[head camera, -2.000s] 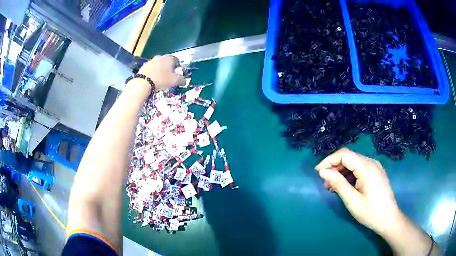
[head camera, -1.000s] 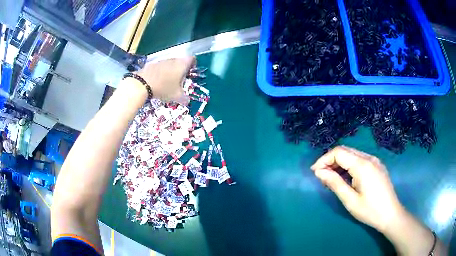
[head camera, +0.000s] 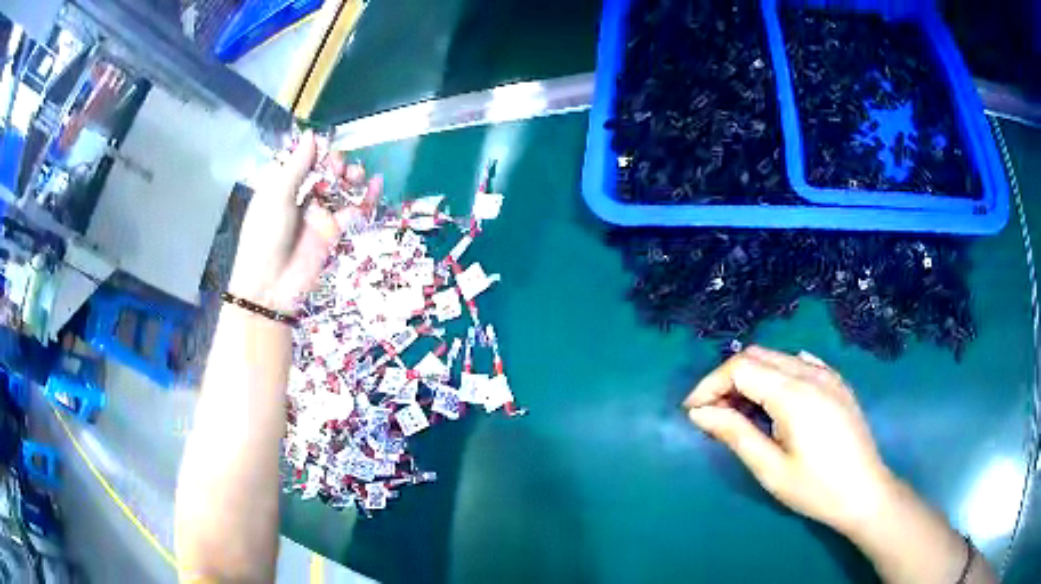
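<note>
A heap of short red and black cable assemblies with white tags lies on the green surface at left. My left hand is palm up at the heap's upper left edge, fingers curled around a bunch of tagged cable assemblies. My right hand hovers at right, below loose black parts. Its thumb and index fingertips are close together, the other fingers curled. No part shows clearly in it; its palm is hidden.
A blue tray full of black parts is at upper right, with a smaller blue tray inside it. A pale metal strip crosses behind the heap. Blue stools or crates stand on the floor at far left.
My left hand has turned from palm down to palm up and moved left, now showing a bunch of cable assemblies. My right hand has shifted slightly left in the view with little change of pose.
</note>
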